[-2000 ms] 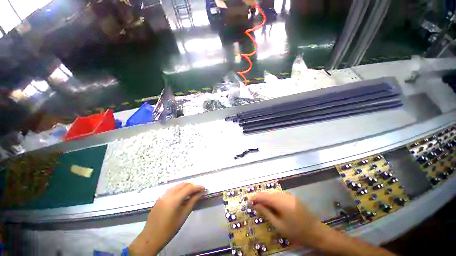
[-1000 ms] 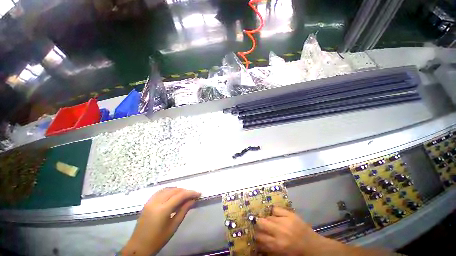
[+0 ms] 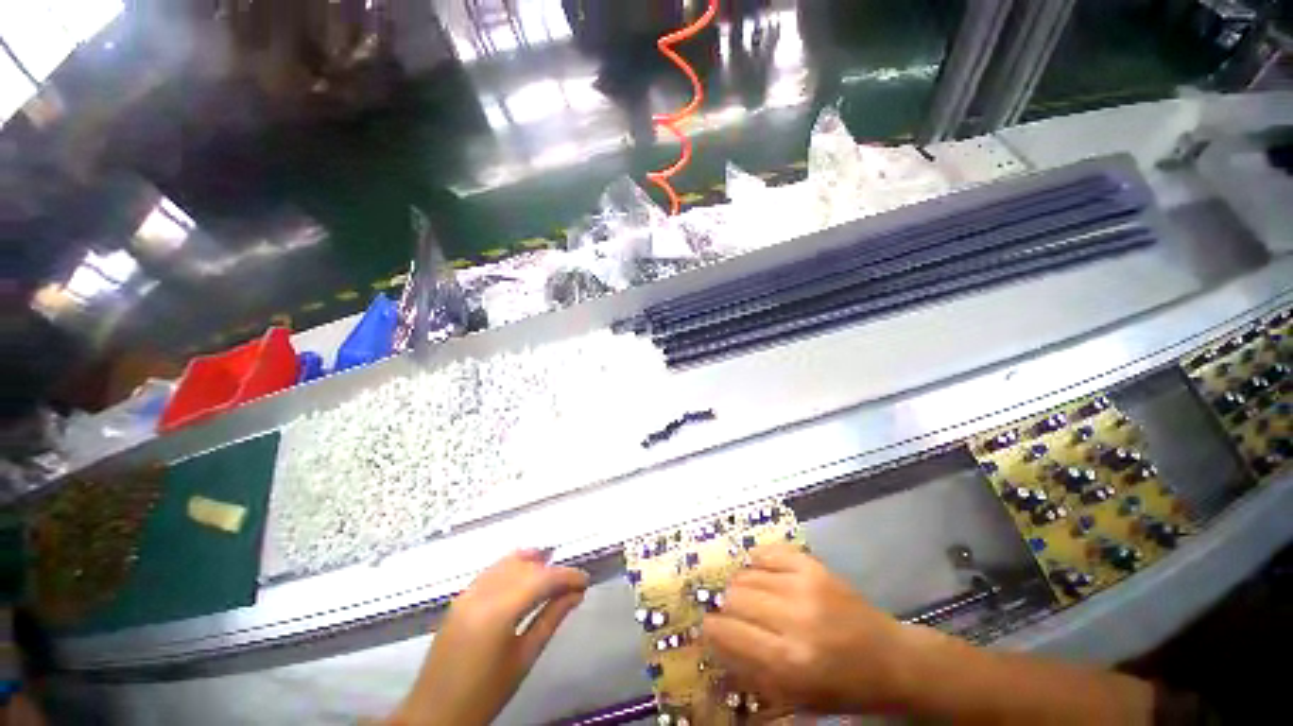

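Note:
A tan-yellow circuit board (image 3: 664,574) with dark and pale-topped parts lies on the conveyor at the lower middle. My right hand (image 3: 794,624) is over the board's right side, fingers bent down close to it; whether the fingertips hold a part is hidden. My left hand (image 3: 496,624) is left of the board, over the rail, with thumb and forefinger near each other; a tiny dark spot shows at the fingertips, too small to name. White connectors (image 3: 411,454) lie in a wide pile on the bench ahead. A short cluster of small black parts (image 3: 678,427) lies right of the pile.
More circuit boards (image 3: 1085,489) sit on the conveyor at right. Long dark tubes (image 3: 908,277) lie along the bench. A green mat (image 3: 234,567) with a brown heap is at left. A red bin (image 3: 234,380), a blue bin (image 3: 369,335) and plastic bags (image 3: 617,227) line the far edge.
My left hand's thumb and forefinger have parted slightly. My right hand has moved from the board's upper part to lower on its right side. The view has shifted a little.

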